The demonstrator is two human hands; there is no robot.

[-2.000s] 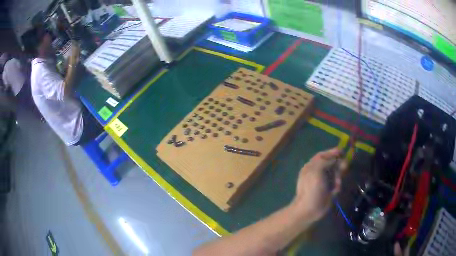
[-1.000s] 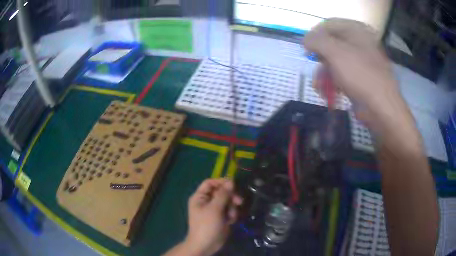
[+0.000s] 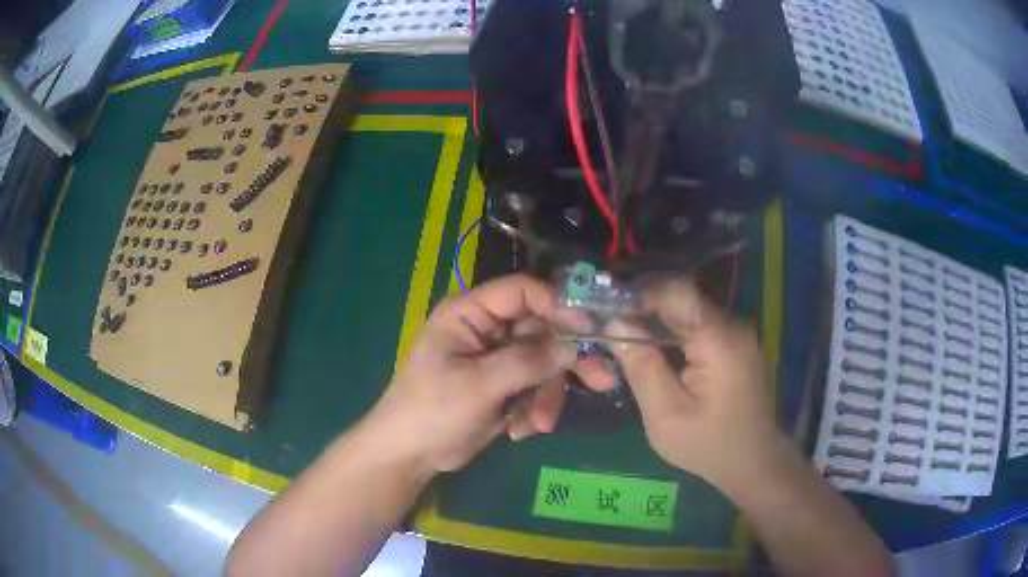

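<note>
My left hand (image 3: 479,366) and my right hand (image 3: 705,383) are both at the front of the black test fixture (image 3: 631,147). Their fingertips meet around the clear test socket (image 3: 597,295), which has a small green-teal board. My left fingers are bent at its left side, my right thumb and fingers at its right side. Any small module between the fingertips is hidden or too small to tell. Red wires (image 3: 583,135) loop over the black plates. The round silvery piece below the socket is mostly hidden by my fingers.
A brown parts board (image 3: 169,327) with dark dots and bars lies left. A tray of module strips (image 3: 913,372) lies right, more trays (image 3: 845,56) behind. A green label (image 3: 604,499) lies in front. A blue bin (image 3: 169,28) is at the back left.
My right hand has come down from the raised lever area to the socket. My left hand has moved in to the socket's left side. The view has tilted down and turned right.
</note>
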